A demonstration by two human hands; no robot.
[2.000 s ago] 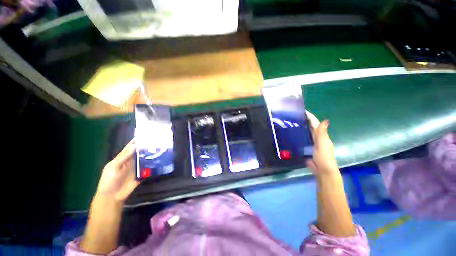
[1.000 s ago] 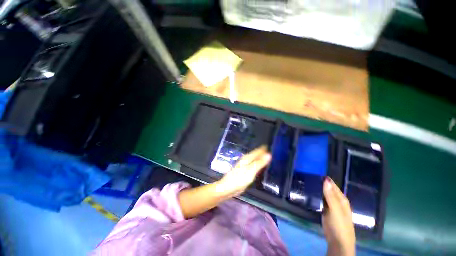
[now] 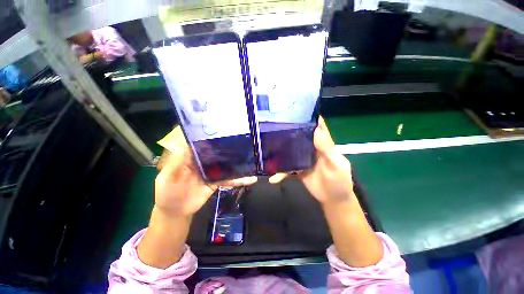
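My left hand (image 3: pixel 178 182) holds a smartphone (image 3: pixel 210 92) by its lower part, raised and upright in front of me. My right hand (image 3: pixel 328 169) holds another smartphone (image 3: pixel 285 86) beside it, the two nearly touching. Both screens show a pale live image above a dark band with a small red mark. Below them, the black phone tray (image 3: pixel 287 221) lies on the bench. One lit smartphone (image 3: pixel 228 221) lies in the tray, left of its middle. The raised phones and my hands hide the tray's upper part.
A yellow paper (image 3: pixel 173 139) is partly hidden behind my left hand. The green bench (image 3: pixel 413 178) with a white line runs to the right. A metal post (image 3: pixel 97 109) stands at the left. A dark tray (image 3: pixel 499 122) lies at the far right. A person (image 3: pixel 103 43) is at the upper left.
Both hands have moved up from the tray, each now with a phone held upright side by side. The camera view has tilted up, showing more of the hall.
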